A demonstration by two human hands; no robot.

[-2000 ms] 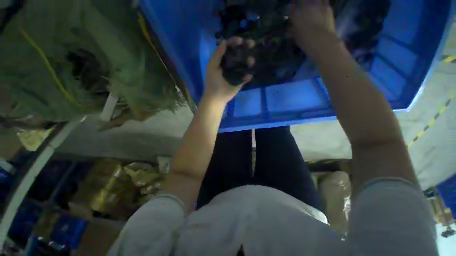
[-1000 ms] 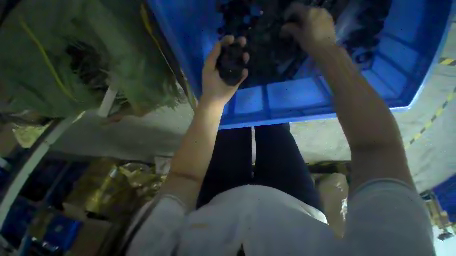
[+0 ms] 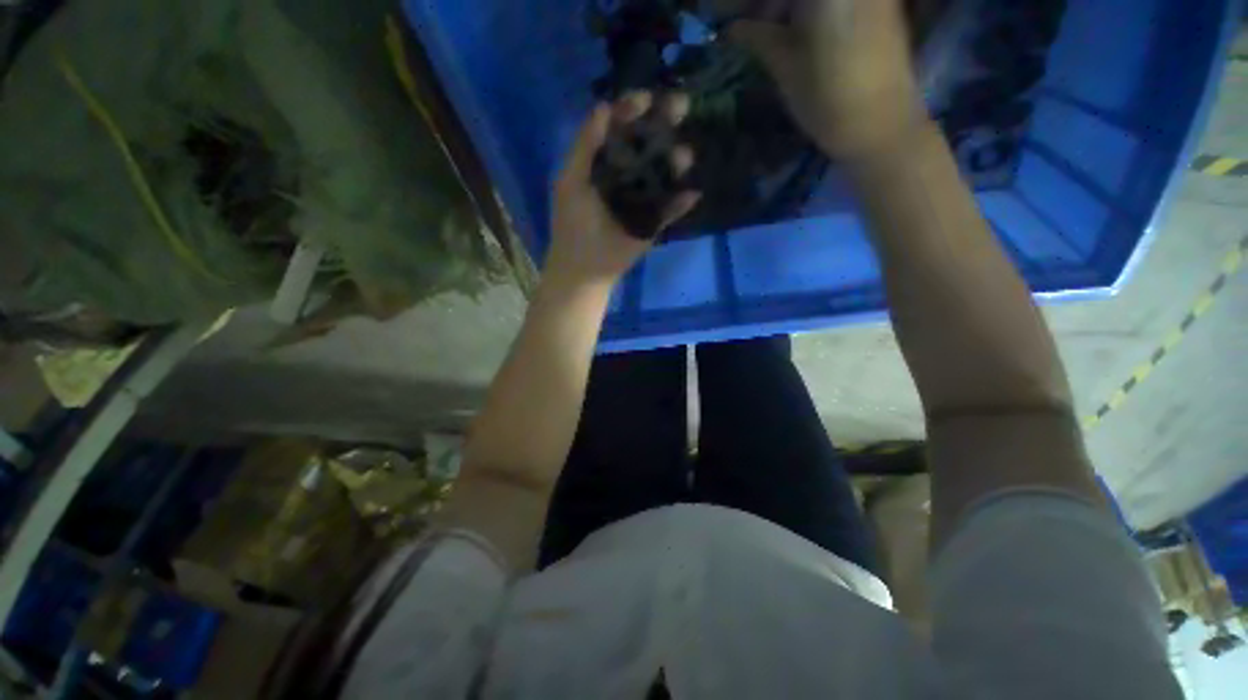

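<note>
A blue tote (image 3: 767,280) stands in front of me and holds a heap of small black parts (image 3: 746,164). My left hand (image 3: 616,185) is palm up over the tote's near left part, its fingers curled around a handful of black parts (image 3: 639,171). My right hand (image 3: 842,69) is over the heap near the top edge of the picture, blurred, back of the hand towards me. Its fingertips are dim and partly cut off, so I cannot tell whether it holds a part.
A green woven sack (image 3: 397,205) with a yellow cord lies left of the tote. Shiny golden packets (image 3: 281,513) and blue boxes (image 3: 164,636) are at lower left behind a pale curved bar (image 3: 82,472). Yellow-black tape (image 3: 1177,335) marks the grey floor at right.
My right hand has moved up and slightly left over the heap. My left hand stays nearly in place with its handful of black parts.
</note>
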